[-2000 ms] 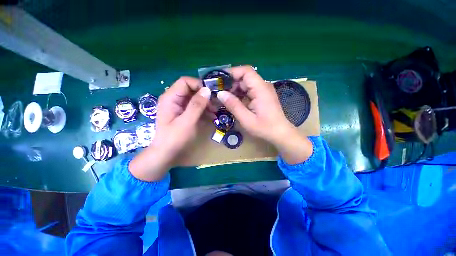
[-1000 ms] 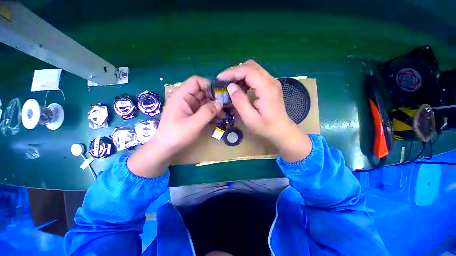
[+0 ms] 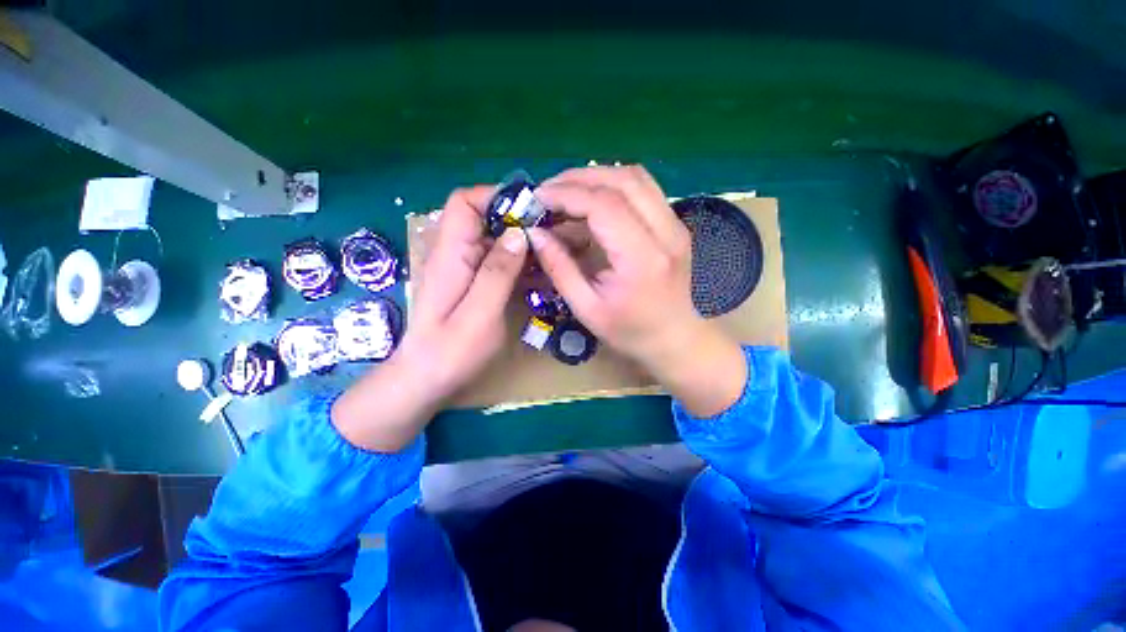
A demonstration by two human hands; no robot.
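Observation:
A small round electronic unit (image 3: 504,210), dark with a pale, yellow-edged rectangle on it, is held above the tan board. My left hand (image 3: 454,290) grips its left and lower edge with thumb and fingers. My right hand (image 3: 627,266) pinches the pale rectangle at the unit's right side. The fingers hide part of the unit. On the tan board (image 3: 642,370) below lie another small unit (image 3: 540,303), partly hidden by my right hand, with a pale and yellow rectangle (image 3: 537,333), and a small black disc with a pale centre (image 3: 573,343).
A round black mesh grille (image 3: 720,257) lies on the board's right. Several shiny dark units (image 3: 308,268) lie left of the board, with a white-flanged spool (image 3: 80,288) beyond. A metal upright (image 3: 161,136) crosses the upper left. A black fan (image 3: 1013,191) and an orange-black tool (image 3: 935,321) are at right.
The held unit has tilted and moved slightly left in my fingers. My right hand has shifted left and down, covering more of the unit on the board.

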